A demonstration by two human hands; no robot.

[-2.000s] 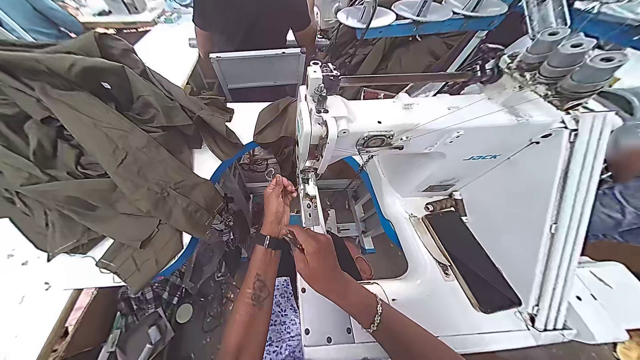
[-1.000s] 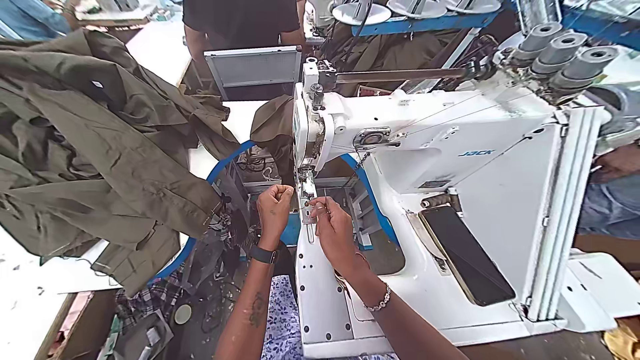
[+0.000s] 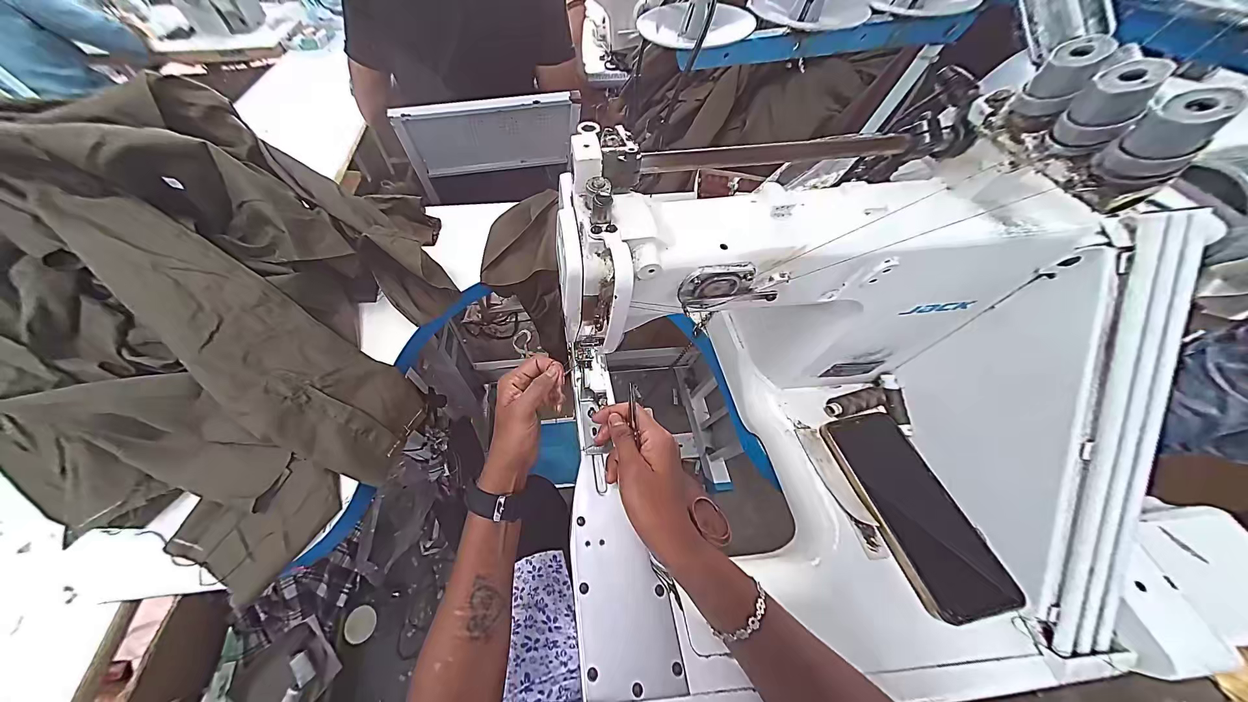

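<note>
A white Jack sewing machine (image 3: 877, 283) stands before me, its needle area (image 3: 588, 366) above a narrow arm bed (image 3: 609, 565). Just left of the needle, my left hand (image 3: 526, 409) has thumb and fingertips pinched together; a fine thread seems to be between them, though it is hard to see. My right hand (image 3: 643, 468) is over the bed, right of and below the needle, and holds a slim dark metal tool (image 3: 634, 414), perhaps tweezers, pointing up. Olive-brown cloth (image 3: 253, 322) lies heaped at the left, and another piece (image 3: 526, 253) is behind the machine head.
A smartphone (image 3: 921, 517) and a dark thread spool (image 3: 858, 402) lie on the machine base at right. Grey thread cones (image 3: 1121, 97) stand at the upper right. A blue-edged table opening (image 3: 429, 331) surrounds the bed. A person in a dark top (image 3: 458, 49) is beyond the machine.
Since two seconds ago, my hands have separated, the right moving up and right along the bed. Over the last second, the right hand has turned, and the slim tool now shows upright in it.
</note>
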